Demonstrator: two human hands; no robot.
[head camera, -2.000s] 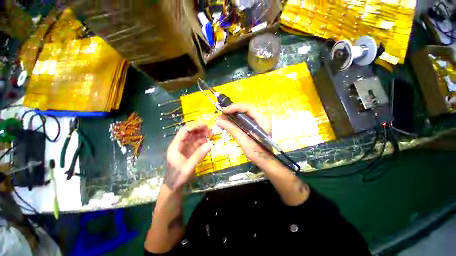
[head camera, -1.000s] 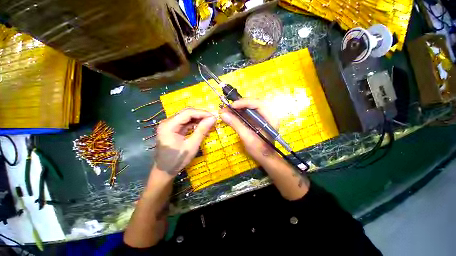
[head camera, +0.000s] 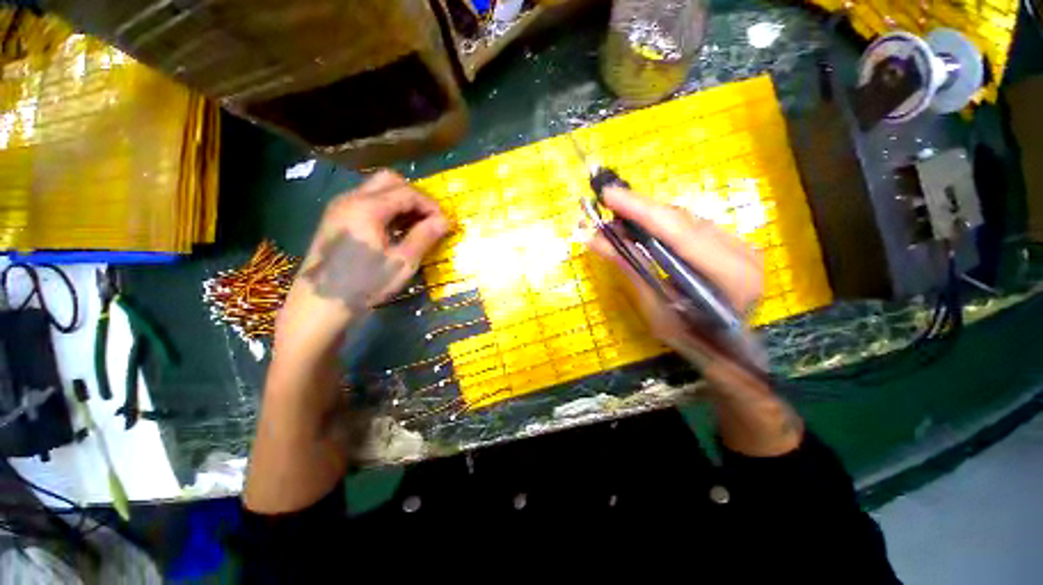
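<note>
A shiny yellow-orange flexible circuit panel (head camera: 549, 331) lies flat before me. Several thin lead wires (head camera: 458, 331) project from its left edge. My left hand (head camera: 372, 246) is at the panel's upper left edge, fingers curled with the tips together; whether a lead is between them cannot be seen. My right hand (head camera: 698, 263) is over the panel's right part and holds the dark soldering iron (head camera: 686, 280), tip pointing up and left, above the panel. The iron is blurred. A pile of loose orange-brown leads (head camera: 257, 286) lies left of my left hand.
A brown cardboard box (head camera: 377, 103) and a round container (head camera: 652, 51) stand beyond the panel. Stacked panels (head camera: 103, 160) are upper left, green-handled pliers (head camera: 132, 349) left. A dark station with a metal plate (head camera: 947, 194) and a white reel (head camera: 904, 78) are right.
My left hand has moved away from the right hand to the panel's upper left edge. My right hand has moved right with the iron. The panel appears shifted and turned slightly in view.
</note>
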